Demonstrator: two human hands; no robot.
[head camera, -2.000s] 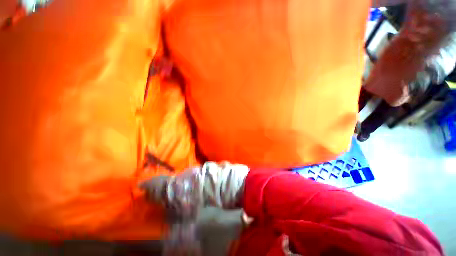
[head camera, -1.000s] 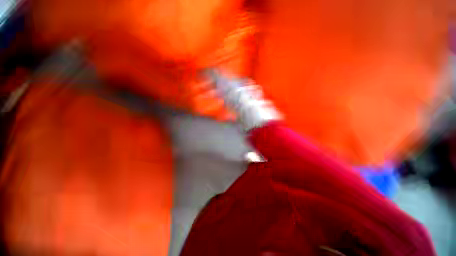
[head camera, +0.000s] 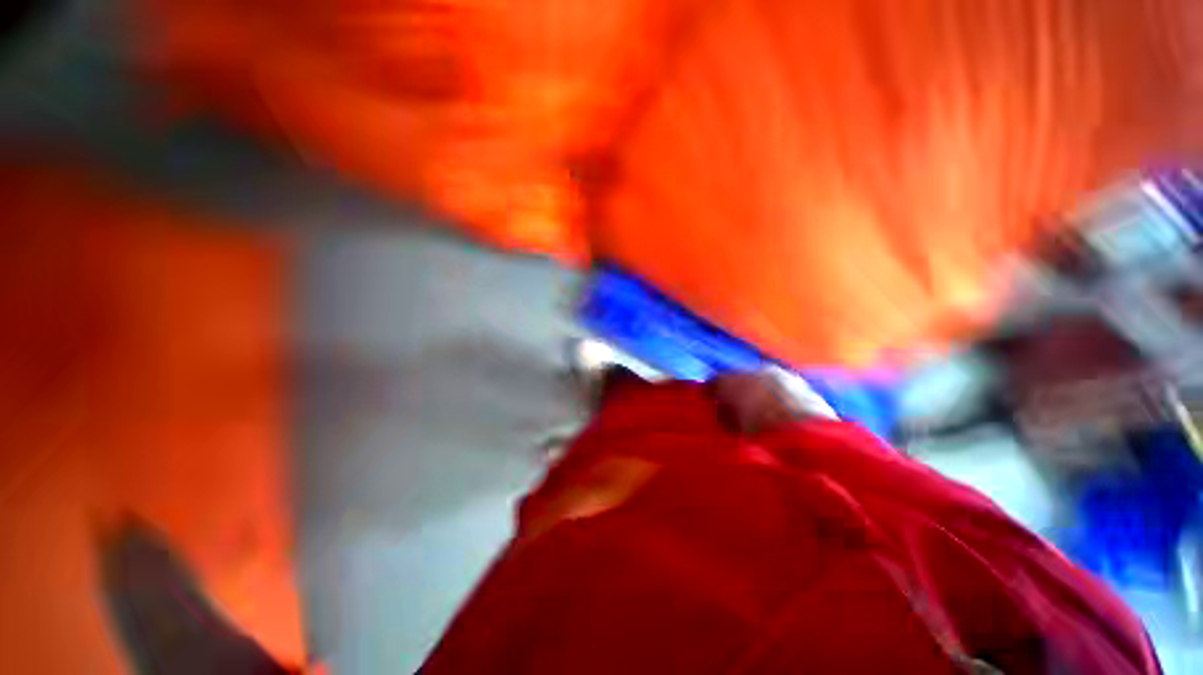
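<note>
Two large orange sacks fill the top, one at upper left (head camera: 449, 106) and one at upper right (head camera: 818, 172), their sides touching. A blue plastic pallet (head camera: 660, 323) shows under their lower edges. My right hand (head camera: 759, 400) is small and blurred, close against my red garment, with a pale sleeve cover beside it. It is below the right sack with a gap between; its fingers cannot be made out. My left hand is not recognisable in the picture.
Another orange sack (head camera: 132, 382) stands at the left, with a blurred dark tapered shape (head camera: 172, 600) before it. Grey floor (head camera: 409, 396) lies between the sacks. Blurred blue objects (head camera: 1135, 514) and a dark reddish shape (head camera: 1069, 369) are at the right.
My right hand has left the orange sack fabric and come back to my front. The view has shifted, showing more floor and the pallet's blue edge below the sacks.
</note>
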